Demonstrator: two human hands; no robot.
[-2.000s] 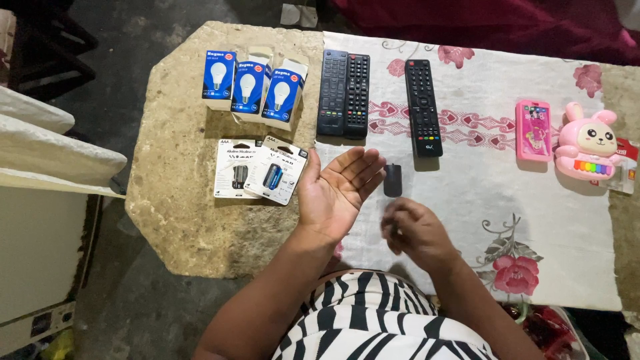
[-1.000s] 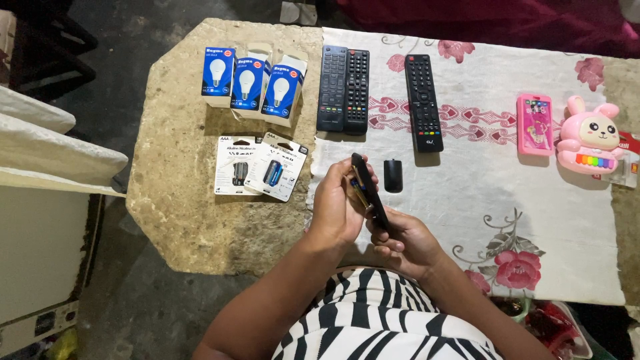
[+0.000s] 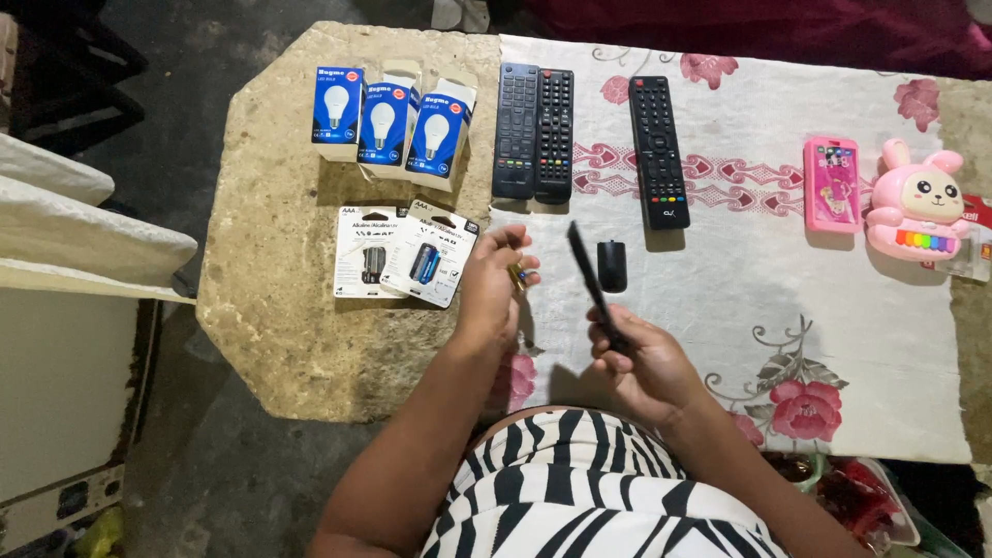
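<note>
My left hand (image 3: 496,287) is curled around small batteries (image 3: 519,277), just right of two AAA battery blister packs (image 3: 432,260). A slim black remote control (image 3: 593,287), seen nearly edge-on, is gripped at its lower end by my right hand (image 3: 639,356). Between the hands and a little beyond them, a small black battery cover (image 3: 611,266) lies on the floral cloth. Farther back a black remote (image 3: 659,155) lies alone, and two more remotes (image 3: 535,132) lie side by side left of it.
Three light bulb boxes (image 3: 387,124) stand at the back left of the stone table (image 3: 263,194). A pink toy phone (image 3: 831,186) and a pink rabbit toy piano (image 3: 917,201) lie at the right, partly over a blister pack. A container (image 3: 891,504) sits below the table's front edge.
Two seconds ago my left palm was open. One second ago both hands were together at the remote; now they are apart, with batteries in the left and the remote in the right.
</note>
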